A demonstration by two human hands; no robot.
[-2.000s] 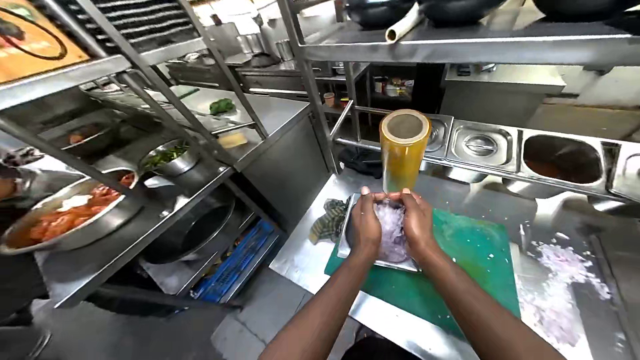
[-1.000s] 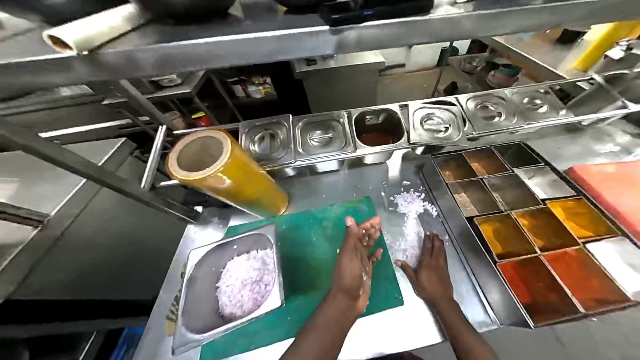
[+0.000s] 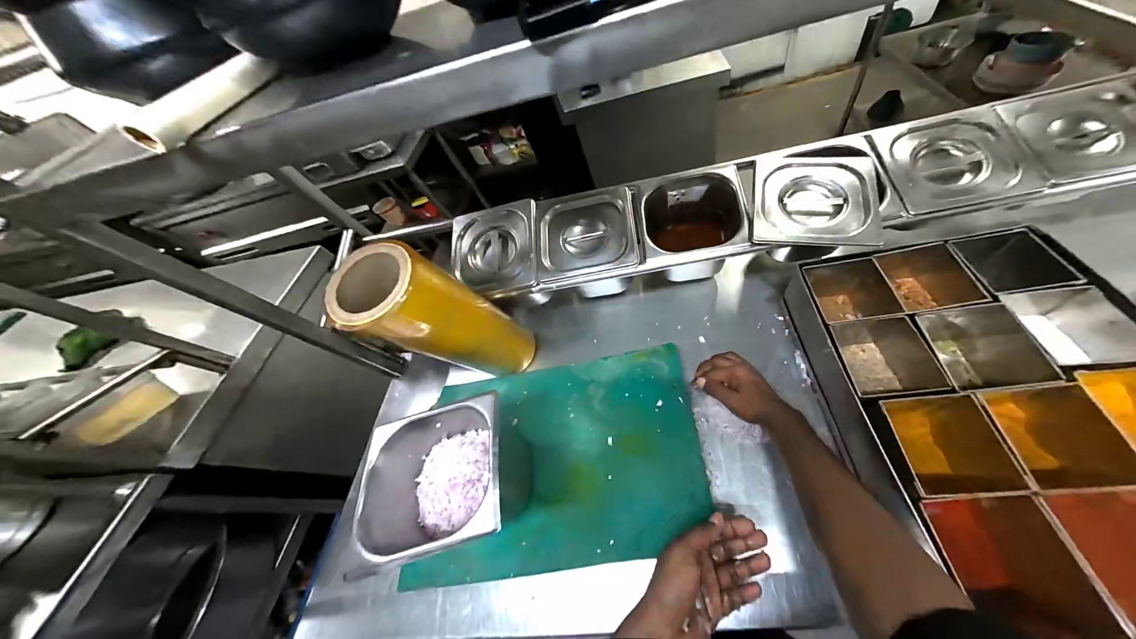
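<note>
My left hand (image 3: 710,577) is palm up over the steel counter near the lower right corner of the green cutting board (image 3: 603,453), fingers apart and holding nothing. Farther up, my right hand (image 3: 732,386) is bent, palm down, at the board's right edge; whether anything is under its fingers is hidden. Beside it a smear of finely chopped onion (image 3: 728,422) lies on the steel. A steel container (image 3: 383,506) rests partly on the board's left side, tilted, with a heap of chopped pale purple onion (image 3: 454,479) inside.
A yellow roll of film (image 3: 444,311) stands behind the board. Lidded steel pans (image 3: 586,235) line the back, one holding red sauce (image 3: 692,232). Spice trays (image 3: 954,439) sit at the right. A steel shelf (image 3: 497,80) bearing black pans crosses above.
The container of onion was between both hands two seconds ago and is now released at the left. Since one second ago, the onion pile on the counter has shrunk.
</note>
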